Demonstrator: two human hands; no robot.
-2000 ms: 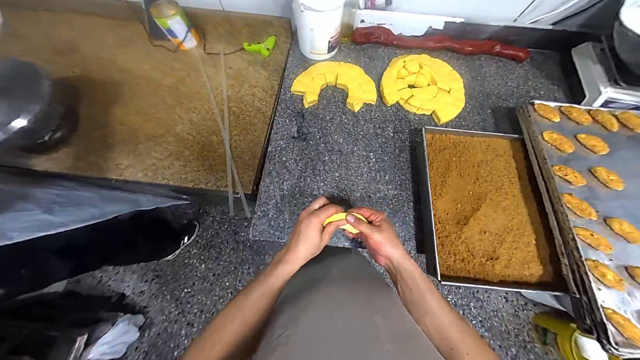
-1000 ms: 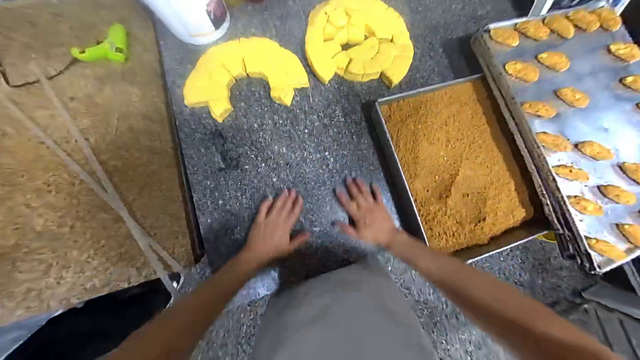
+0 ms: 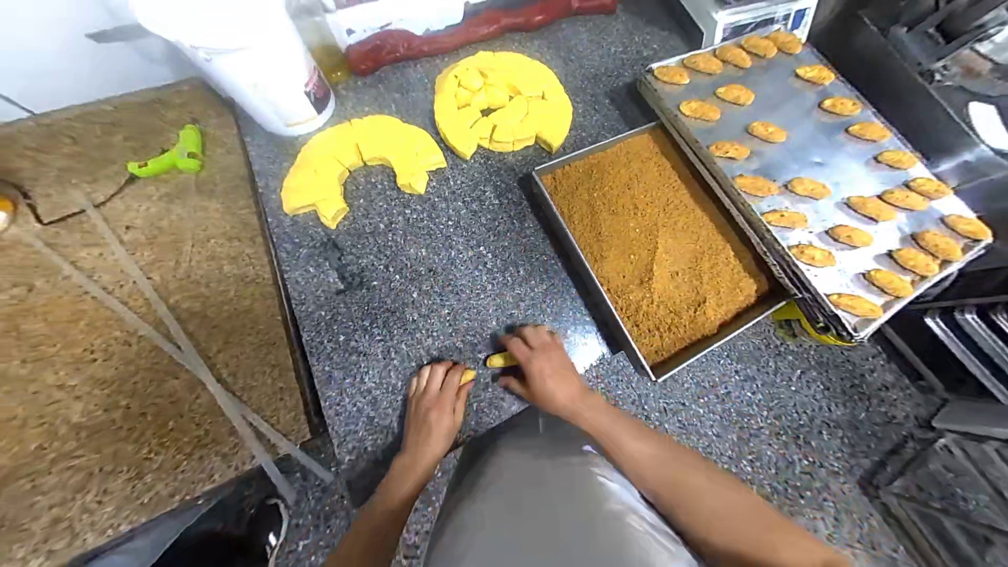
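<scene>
Near the counter's front edge my left hand (image 3: 435, 403) curls over a small piece of yellow dough (image 3: 468, 376), whose end pokes out at the fingertips. Just right of it, my right hand (image 3: 543, 368) is around another short yellow dough piece (image 3: 501, 360); its end points left. A narrow gap separates the two pieces. Farther back lie a curved row of cut yellow dough (image 3: 358, 153) and a ring of dough chunks (image 3: 504, 102). Right of my hands is a metal tray of brown crumbs (image 3: 654, 244).
A baking sheet with several oval dough pieces (image 3: 819, 157) sits at the right, overlapping the crumb tray's side. A white bucket (image 3: 268, 71) and a long red wrapped roll (image 3: 472, 35) stand at the back. On the brown board at left are a green-handled tool (image 3: 177, 153) and thin strips (image 3: 189, 354).
One second ago both hands lay spread flat on the counter; now their fingers are curled around dough ends. Two seconds ago they held a yellow piece together. The view has shifted.
</scene>
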